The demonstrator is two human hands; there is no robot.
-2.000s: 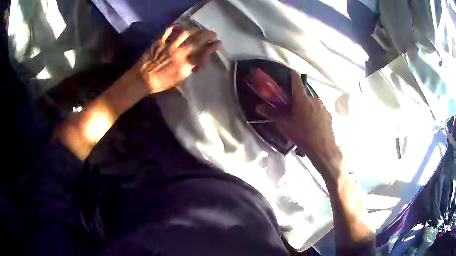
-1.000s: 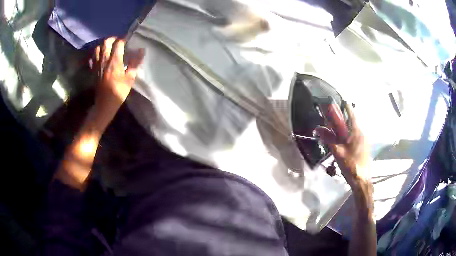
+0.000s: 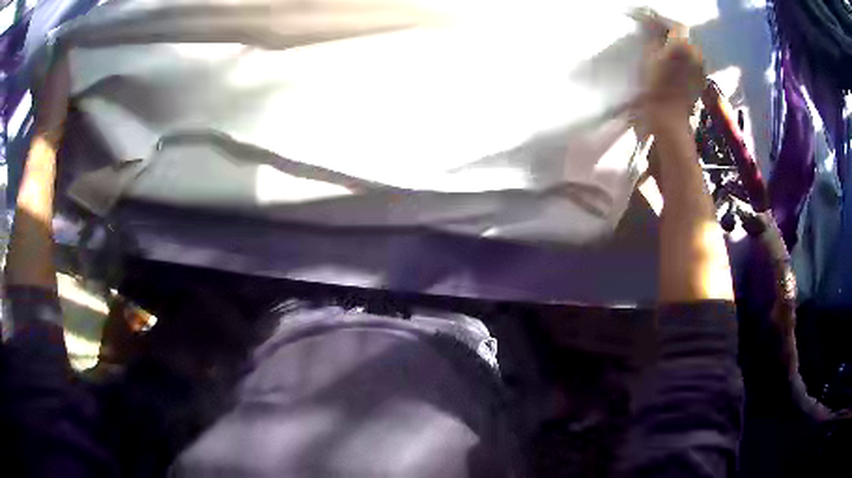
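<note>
A pale garment (image 3: 374, 103) is spread wide between my two hands, washed out by sun, with a raised fold along its near part. My right hand (image 3: 671, 79) grips its right end. My left hand (image 3: 54, 84) is at its left end, shadowed and blurred; the cloth's corner is in it, but the fingers are unclear. The iron (image 3: 724, 140) stands tipped to the right of my right forearm, out of my hands, with its reddish handle showing.
The blue-purple ironing cover (image 3: 374, 257) shows along the near table edge. A thick pinkish cord (image 3: 783, 299) runs down from the iron at the right. Purple and dark cloth (image 3: 797, 140) hangs at the right edge. Pale sunlit cloth (image 3: 79, 317) lies at the lower left.
My right hand has let go of the iron, which now stands at the right, and has taken the garment. Both hands are now far apart, with the garment stretched between them. The view has turned.
</note>
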